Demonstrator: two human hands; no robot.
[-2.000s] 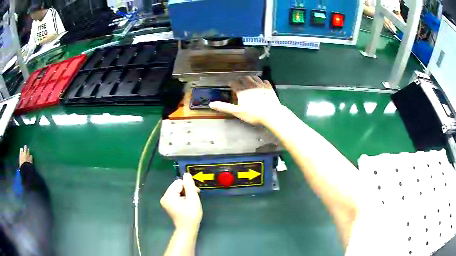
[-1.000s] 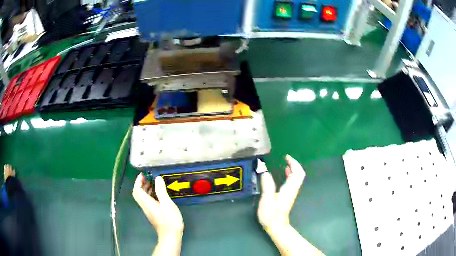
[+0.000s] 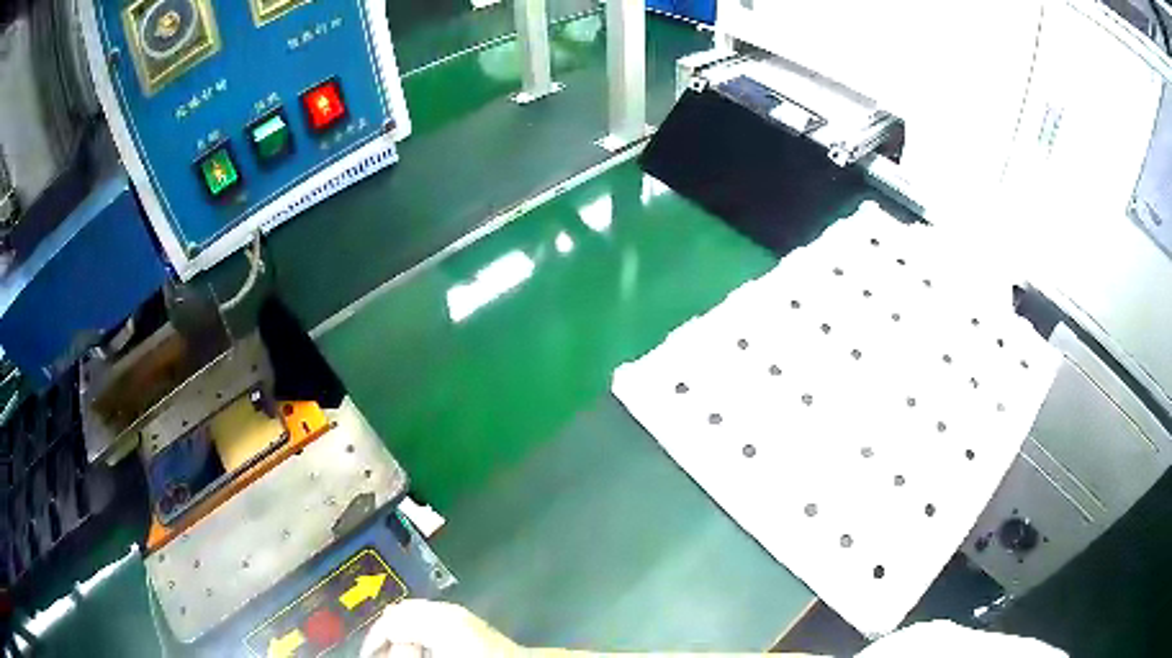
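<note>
The phone part (image 3: 181, 477) lies in the orange-edged nest (image 3: 306, 423) of the press at the left, its dark blue end to the left and a yellow pad showing at its other end. The press head (image 3: 161, 375) stands above and behind it. The metal fixture plate (image 3: 276, 528) is in front. My right hand (image 3: 424, 632) is at the bottom edge, beside the red start button (image 3: 324, 627) and partly cut off; its fingers do not show clearly. My left hand is not in view.
The control box (image 3: 257, 97) has lit green and red switches. A white perforated mat (image 3: 842, 399) lies on the right of the green bench mat (image 3: 514, 373). A black box with a silver top (image 3: 745, 161) is behind it. Black trays (image 3: 52, 482) are at the far left.
The view has swung right, moving the press to the lower left. My right hand has left the nest and is by the button. My left hand has gone out of view.
</note>
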